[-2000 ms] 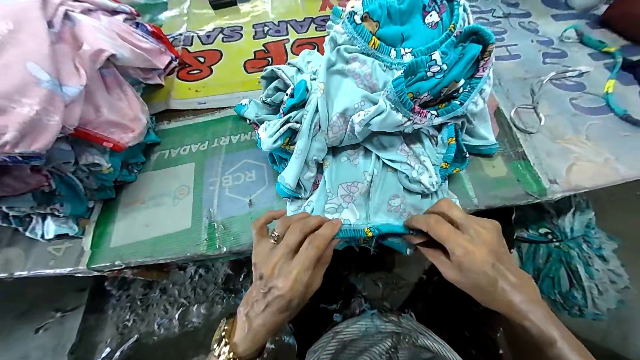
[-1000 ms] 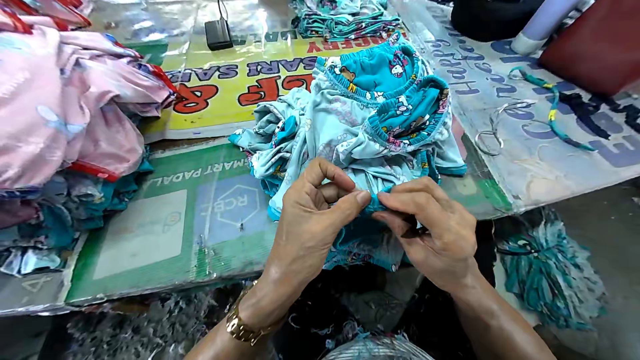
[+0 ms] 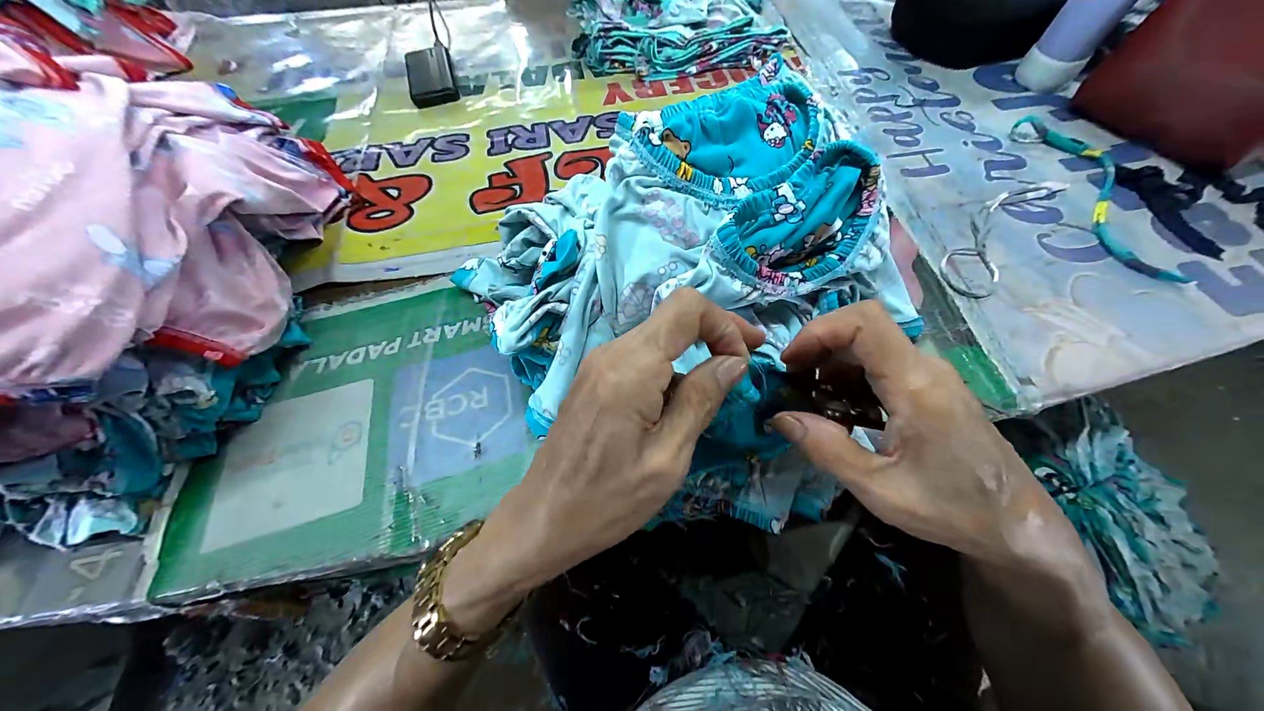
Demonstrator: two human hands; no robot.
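Observation:
Teal and pale-green printed children's garments [image 3: 632, 247] lie heaped at the table's near edge, their gathered elastic openings facing up. My left hand [image 3: 652, 415] is over the near part of the heap, its thumb and index fingertip slightly apart, with nothing visible between them. Opposite it, my right hand [image 3: 899, 434] has its thumb and fingers curled apart around a small dark, shiny object [image 3: 839, 395]; blur hides what it is and how it is held. Teal cloth [image 3: 731, 425] shows between and below both hands, hanging over the edge.
Pink garments [image 3: 148, 227] are piled at left over teal ones. Folded teal garments [image 3: 681, 39] and a black adapter [image 3: 432, 76] sit farther back. At right are metal scissors or a similar ringed tool [image 3: 973, 267], a teal strap [image 3: 1104, 188] and a hanging teal cloth bundle [image 3: 1136, 523].
Two seconds ago both hands pressed a teal gathered edge at the table's front. They then came together over the cloth, and now the fingertips are farther apart.

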